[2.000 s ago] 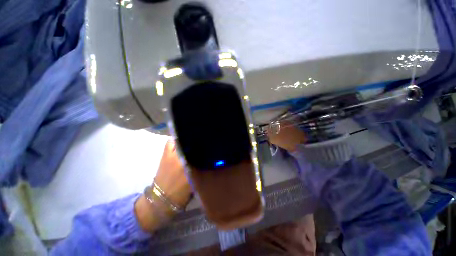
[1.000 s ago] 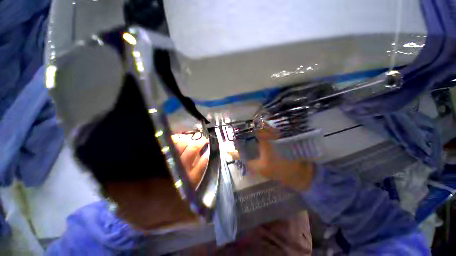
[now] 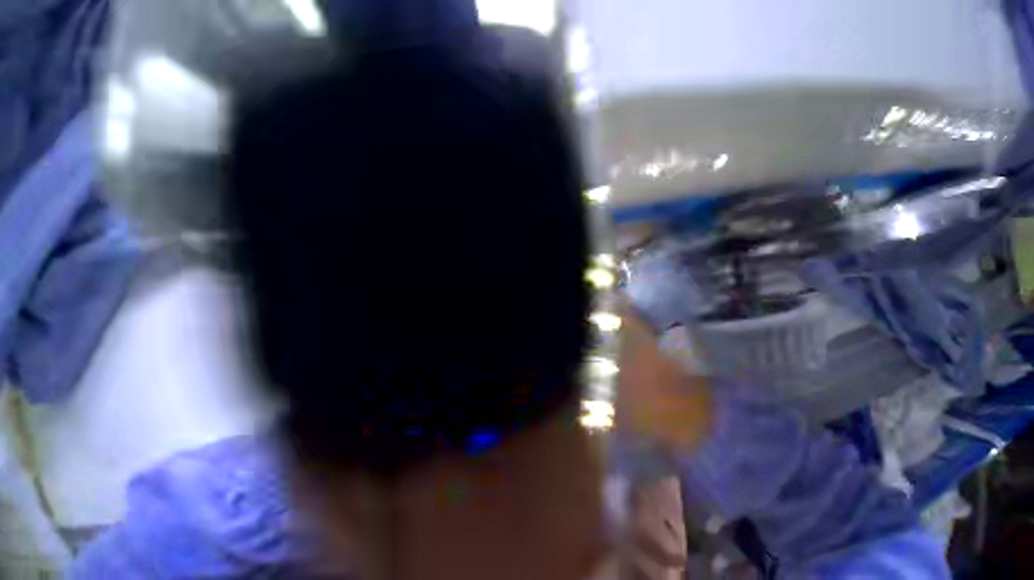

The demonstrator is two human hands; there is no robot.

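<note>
A large black object (image 3: 414, 249) with a shiny rim and a small blue light blocks the middle of the view, very close. It hides the needle area and my left hand; only the left sleeve shows at lower left. My right hand (image 3: 663, 385) is blurred and partly covered at its right edge. Its fingertips are unclear, beside a pale bluish blur. The white sewing machine head (image 3: 794, 57) spans the top right. A small white ribbed basket (image 3: 765, 340) with dark metal items stands right of my right hand.
Blue cloth (image 3: 68, 249) is heaped at the left beside the white work surface (image 3: 170, 385). More blue cloth (image 3: 924, 312) hangs over the table at the right. A blurred shiny metal part (image 3: 907, 221) lies under the machine arm.
The black object now fills more of the middle and covers the needle area that showed one second ago. My left hand has gone behind it. The basket appears further right.
</note>
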